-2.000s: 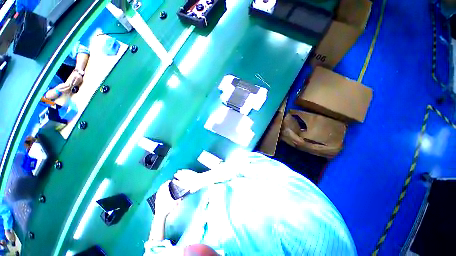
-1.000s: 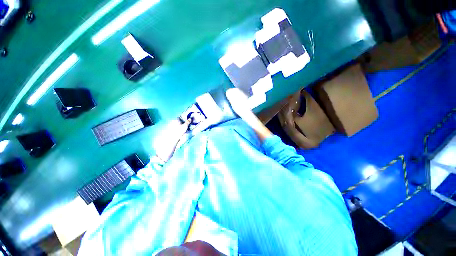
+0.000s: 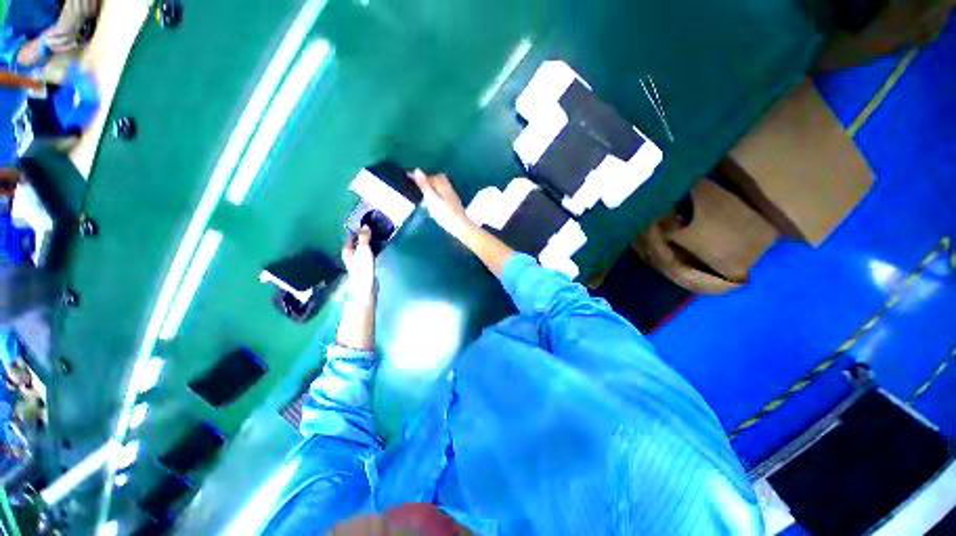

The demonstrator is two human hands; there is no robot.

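Observation:
A black box (image 3: 386,199) with a raised white flap and a round opening stands on the green bench in front of me. My left hand (image 3: 360,247) holds its near side, fingers at the opening. My right hand (image 3: 437,193) is at the black lid on the box's right side; the fingertips touch or grip its edge. Two stacks of flat carton blanks, black with white stepped flaps, lie to the right: a farther stack (image 3: 589,138) and a nearer one (image 3: 524,221), partly behind my right forearm.
Another part-made box (image 3: 304,278) is left of my left hand, with dark boxes (image 3: 227,377) further down the line. Brown cartons (image 3: 802,162) stand beyond the bench's right edge. Ridged black pieces (image 3: 296,408) show beside my left sleeve. People's arms are at the far left edge.
The box and my left hand have moved forward, away from my body. My right hand has moved from beside the blanks to the box's lid. The view has turned and shifted.

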